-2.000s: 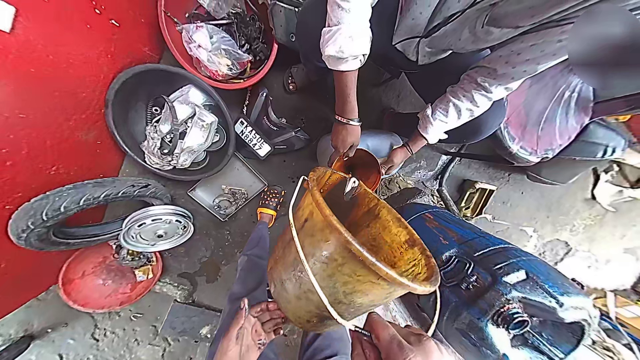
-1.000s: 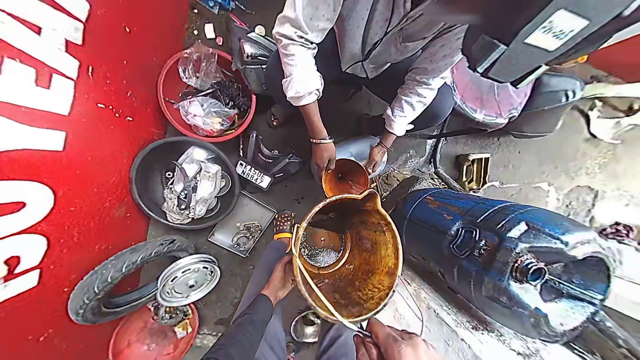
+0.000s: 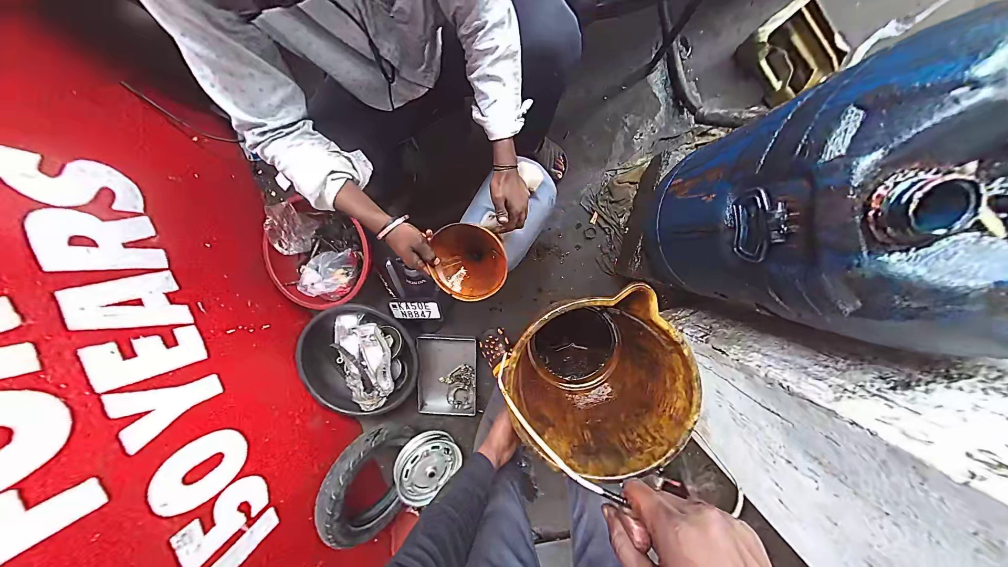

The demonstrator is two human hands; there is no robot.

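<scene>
A stained yellow plastic bucket (image 3: pixel 638 417) with a pouring lip and a thin wire handle is in front of me, with dark liquid low inside. My right hand (image 3: pixel 681 524) grips the handle at the near rim. My left hand (image 3: pixel 500 441) touches the bucket's left side, its fingers partly hidden behind the wall. Beyond it, a person crouches and holds an orange-brown funnel (image 3: pixel 470 264) by its rim with one hand; their other hand rests on a pale blue-grey container (image 3: pixel 524 224) beside the funnel.
A large blue drum (image 3: pixel 835 197) lies on its side at right, near a brass-coloured metal part (image 3: pixel 791 51). To the left are a red basin (image 3: pixel 366 272), a black basin (image 3: pixel 305 374), a metal tray (image 3: pixel 435 394), a tyre (image 3: pixel 335 488), a wheel rim (image 3: pixel 428 468) and a red painted wall (image 3: pixel 213 331).
The bucket was tilted on its side two seconds ago; now its mouth faces up towards me and its inside shows. Both my hands have stayed on it. The view has shifted.
</scene>
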